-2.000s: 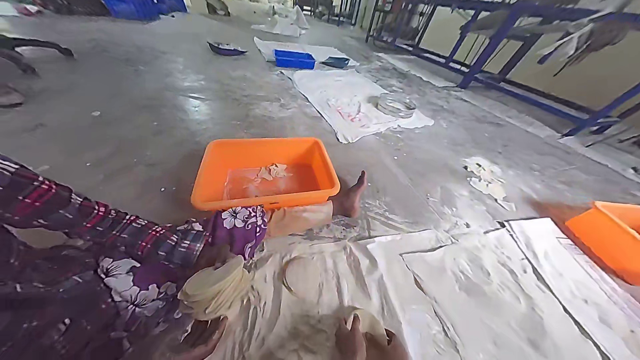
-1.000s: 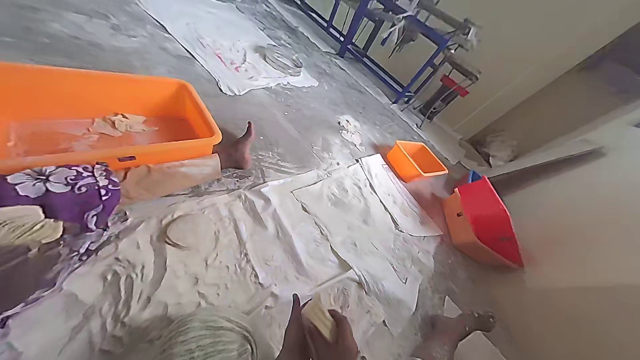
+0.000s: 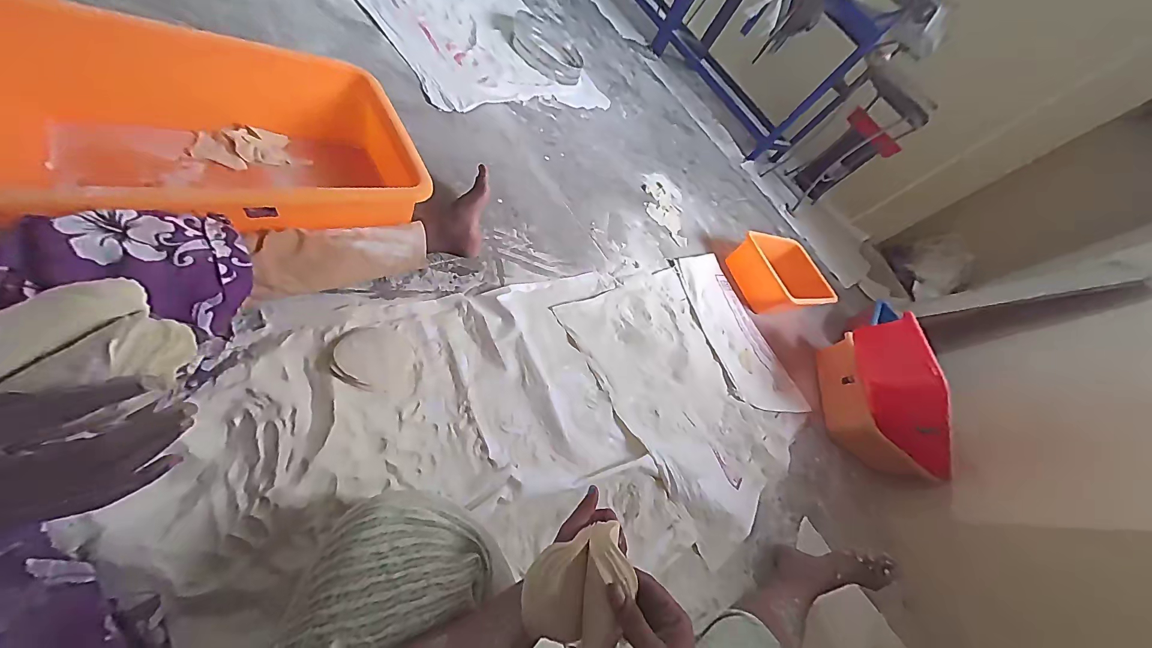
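Between my two hands at the bottom centre is a thin stack of round, pale dough sheets [image 3: 576,580], bent along the middle. My left hand [image 3: 589,522] is behind and at its upper edge, partly hidden by it. My right hand [image 3: 657,607] grips its right side with the fingers. Beneath lies a flour-dusted white cloth [image 3: 396,423], with one flat dough round [image 3: 376,358] on it. At the left edge, another person's hand [image 3: 99,441] is beside a thick stack of dough rounds [image 3: 81,333].
An orange tub [image 3: 333,202] with dough scraps [image 3: 241,147] stands at upper left, by another person's outstretched leg. A small orange tub [image 3: 783,274] and a red tub [image 3: 904,387] are near the wall at right. A blue metal frame [image 3: 765,135] stands behind.
The view has swung right since two seconds ago. My hands hold the dough rounds throughout; they are now bent more than one second ago. The other person's hand has come into view at left.
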